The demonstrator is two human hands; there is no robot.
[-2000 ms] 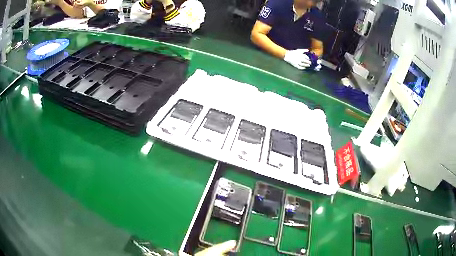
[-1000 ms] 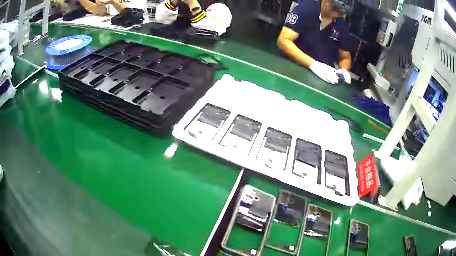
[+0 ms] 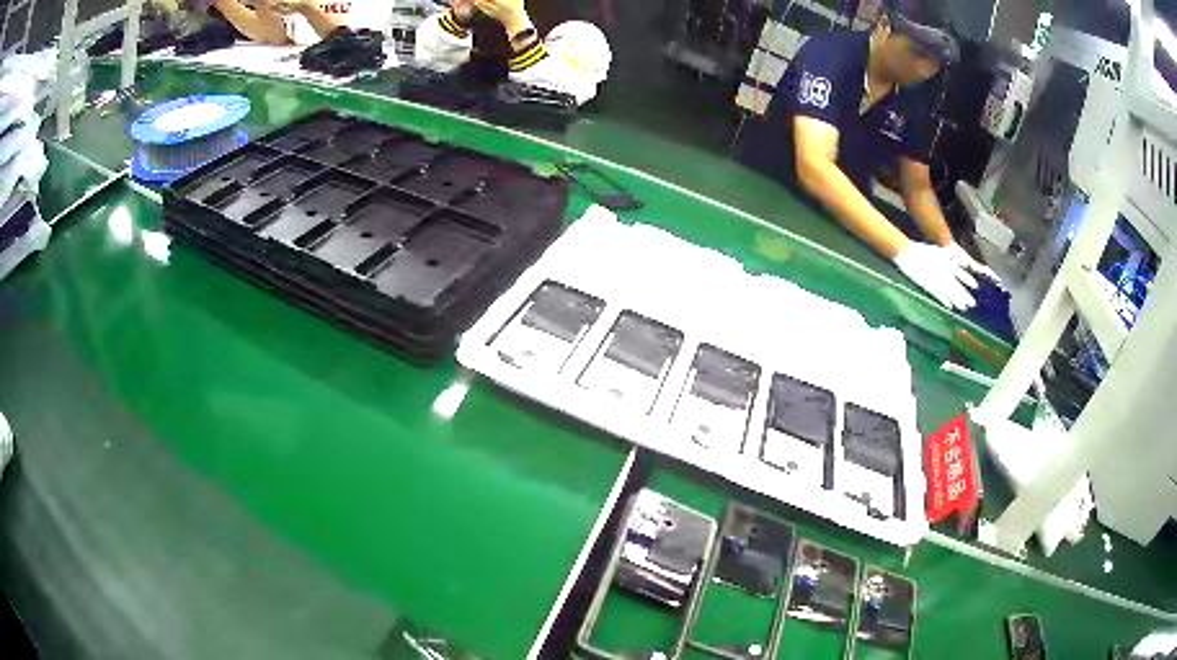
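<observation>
Phone middle frames lie in a row on the green surface at the bottom. The leftmost frame has a shiny dark upper part; beside it are a second frame, a third and a fourth. Another frame lies apart at the lower right, cut off by the picture edge. A white blister tray behind them holds dark phone parts in its pockets. Neither my left hand nor my right hand can be made out.
Stacked black blister trays and a blue reel stand at left. A divider strip runs beside the row. A red sign and white machine stand are at right. A worker's gloved hands are opposite.
The view has shifted. A fingertip at the bottom edge two seconds ago is gone. The formerly separate fourth frame now lies close beside the third. The opposite worker's hands have moved to the blue cloth.
</observation>
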